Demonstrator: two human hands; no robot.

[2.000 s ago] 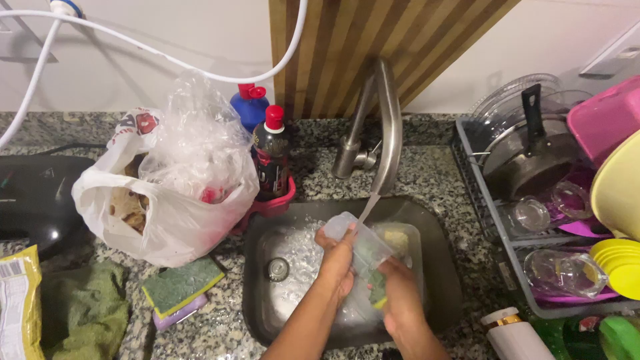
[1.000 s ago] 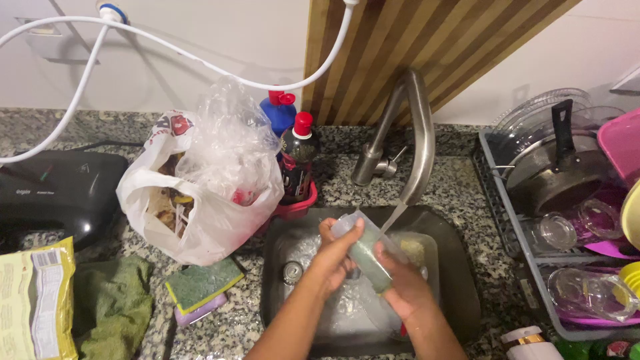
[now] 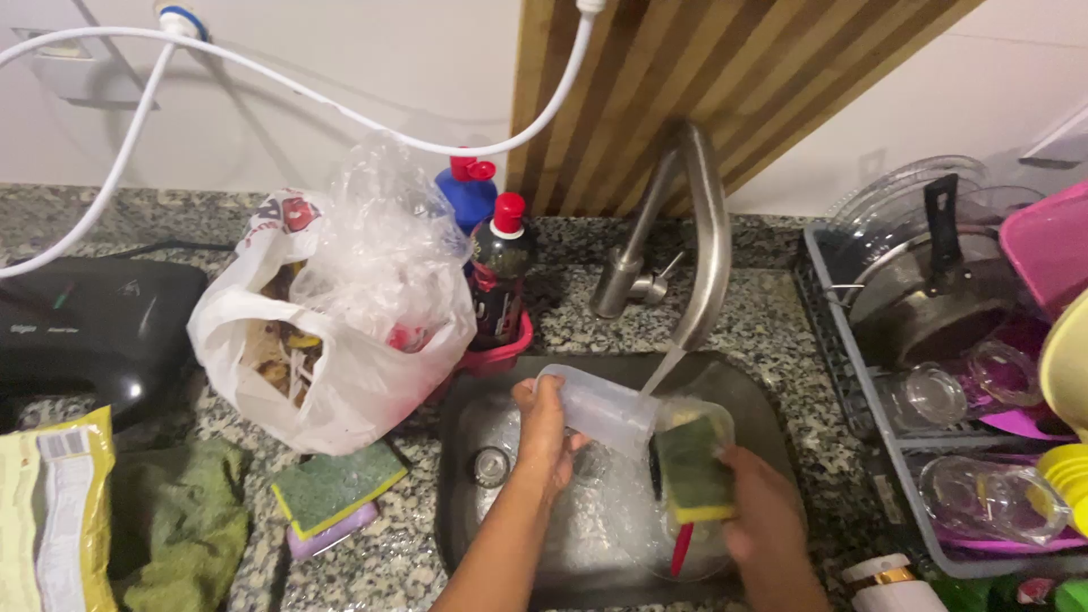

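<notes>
Over the sink (image 3: 765, 408), my left hand (image 3: 544, 433) grips a clear plastic container (image 3: 599, 412) by its closed-looking left end, tilted under the stream from the metal faucet (image 3: 710, 246). My right hand (image 3: 756, 501) holds a green and yellow scouring sponge (image 3: 697, 467), just right of the container's other end. Behind the sponge another clear container (image 3: 718, 416) rests in the sink. Something with a red handle (image 3: 682, 548) lies below the sponge; its other end is hidden. Water and suds cover part of the sink floor near the drain (image 3: 491, 466).
Left of the sink stand a white plastic bag (image 3: 365, 374) of scraps, bottles (image 3: 501, 272) in a red holder, a second sponge (image 3: 340, 489) and a green cloth (image 3: 178, 527). A dish rack (image 3: 875, 408) with a pan and glasses stands right. A white hose (image 3: 340, 106) hangs above.
The sponge in my right hand has come away from the container and is now apart from it, to the right. My left hand still holds the container. The faucet keeps running.
</notes>
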